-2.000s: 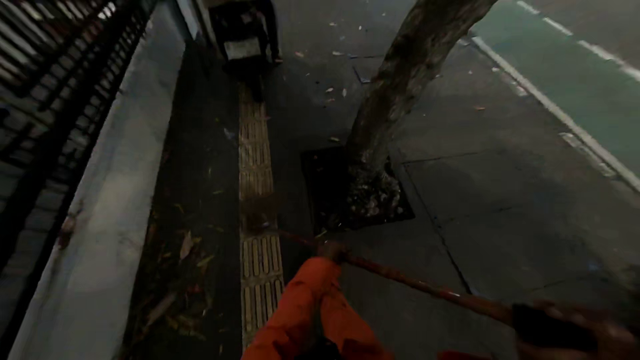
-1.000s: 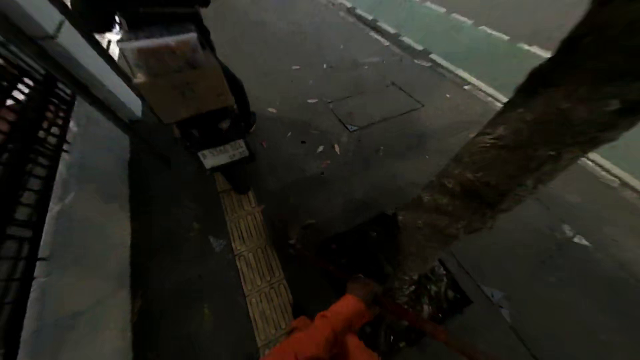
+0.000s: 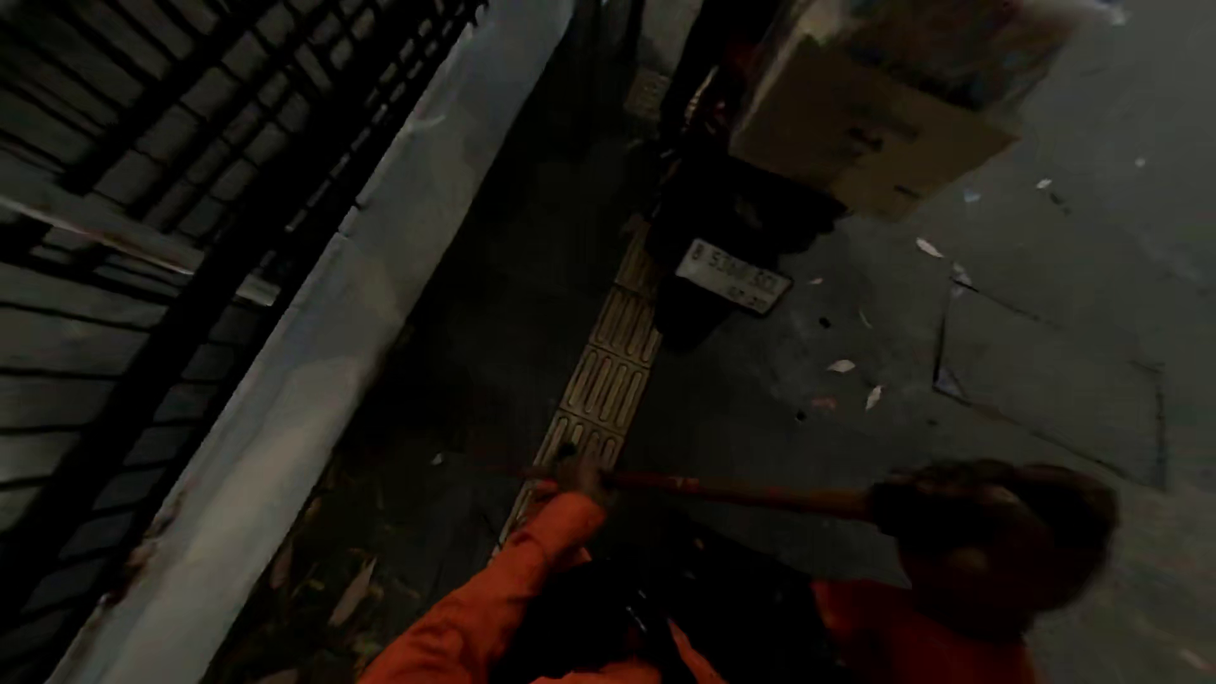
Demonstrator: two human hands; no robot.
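A long reddish pole (image 3: 731, 491) lies across my body, low in the view. Around its thinner part, over the yellow tactile paving (image 3: 608, 385), my left hand (image 3: 579, 475) is closed, its orange sleeve running down to the bottom edge. On the right, my right hand (image 3: 1007, 551) grips the dark thick end of the same pole. The pole's far end fades into the dark pavement left of my left hand, and what it carries cannot be made out. Fallen leaves (image 3: 351, 594) lie at the lower left, by the wall.
Ahead stands a parked motorcycle (image 3: 703, 313) over the tactile strip, with a cardboard box (image 3: 864, 133) on its back. A low concrete wall (image 3: 323, 313) with a black metal fence (image 3: 190, 275) runs along the left. Scattered leaves (image 3: 842, 366) and a square cover outline (image 3: 1045, 427) mark the pavement at right.
The view has swung left and forward: the tree trunk and green lane are out of view, and the motorcycle appears closer. Both hands keep hold of the pole, which now lies more level.
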